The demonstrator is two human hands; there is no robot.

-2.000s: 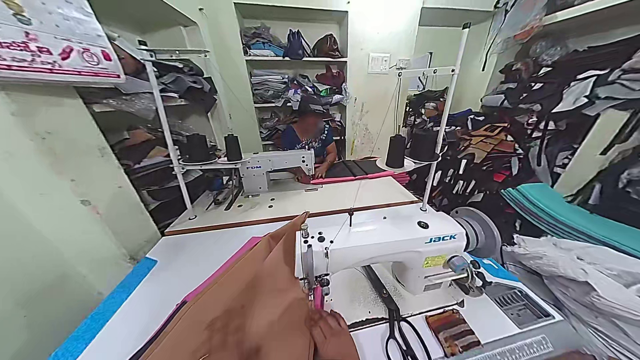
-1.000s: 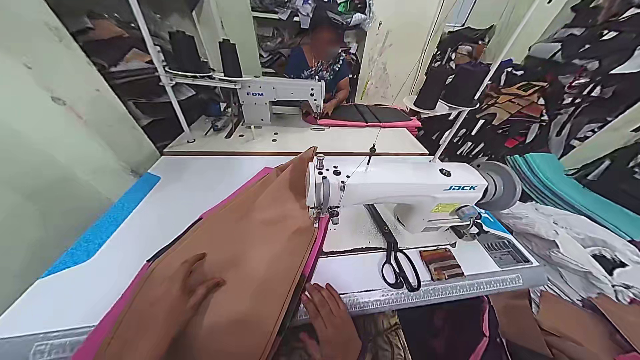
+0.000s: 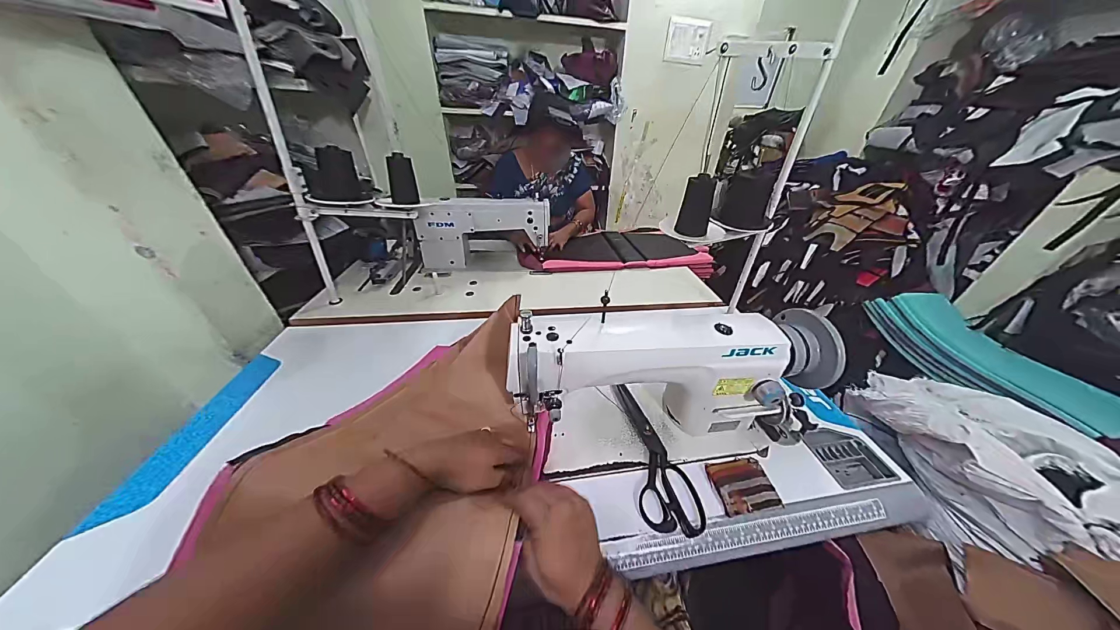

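A white Jack sewing machine (image 3: 647,350) stands in the middle, its needle area over the edge of a large brown fabric panel (image 3: 385,420) with pink trim. Both hands are at that edge, just below the presser foot. My left hand (image 3: 477,459), with red bangles at the wrist, lies on the panel with its fingers closed on the edge. Against its fingertips, my right hand (image 3: 556,534) pinches the same edge. Black-handled scissors (image 3: 669,499) lie on the machine bed to the right, beside a small striped brown cloth piece (image 3: 744,487).
A ruler strip (image 3: 752,535) runs along the table's front edge. Behind, a person (image 3: 547,175) works at a second sewing machine (image 3: 477,223) with black and pink pieces. Thread cones (image 3: 697,206) stand on racks. White sheeting (image 3: 980,464) and teal sheets (image 3: 989,350) are at the right.
My left hand has moved right across the panel to its edge. My right hand, earlier spread beside the edge, has closed on it, and the two hands now meet.
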